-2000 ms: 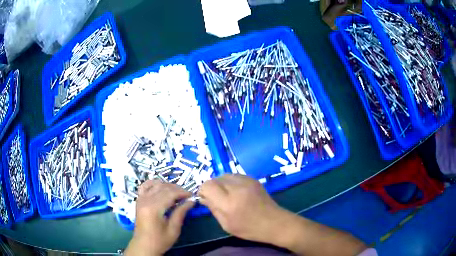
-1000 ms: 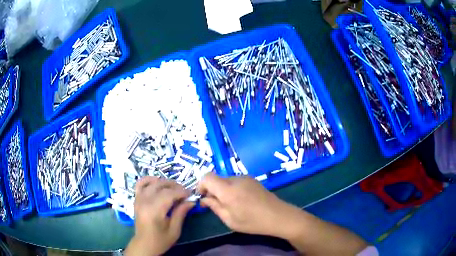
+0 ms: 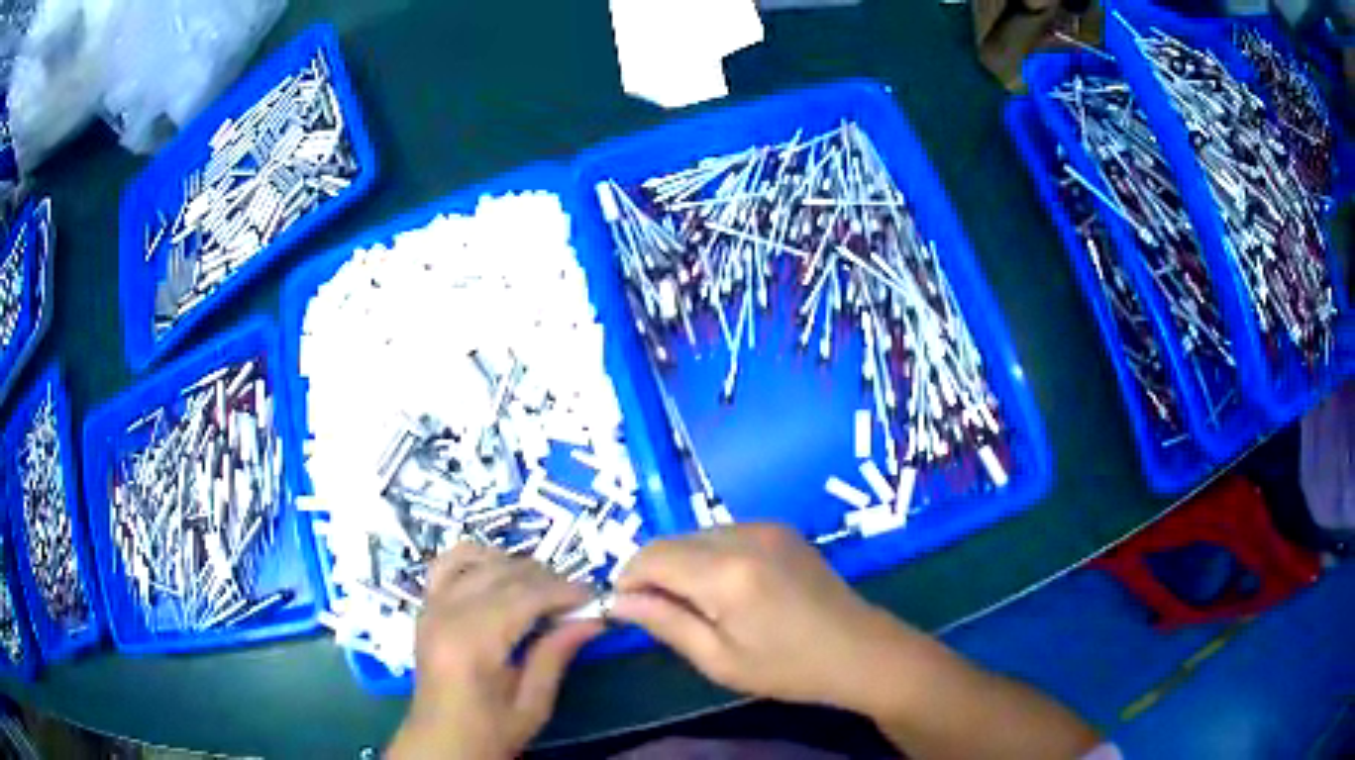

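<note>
My left hand (image 3: 498, 639) and my right hand (image 3: 751, 609) meet over the near edge of the middle tray. A small silver and white piece (image 3: 595, 607) is pinched between the fingertips of both hands; the fingers hide most of it. The middle blue tray (image 3: 636, 431) holds a pile of white sleeves (image 3: 446, 312), with short metal tubes (image 3: 446, 460) over its near part. The blue tray to its right (image 3: 765, 446) holds silver rods (image 3: 810, 223) with dark red parts, and a few loose white sleeves (image 3: 880, 498) near its front.
Smaller blue trays of silver pieces stand at the left (image 3: 305, 572) and upper left (image 3: 364, 141). Overlapping trays of rods (image 3: 1174, 460) stand at the right. Clear plastic bags (image 3: 141, 67), white card (image 3: 684, 52) and brown material (image 3: 1018, 37) lie behind. A red stool (image 3: 1204, 557) is below right.
Both hands have shifted slightly to the right, still together on the small piece. The right hand's fingers now lie flatter and more extended. The view has moved slightly.
</note>
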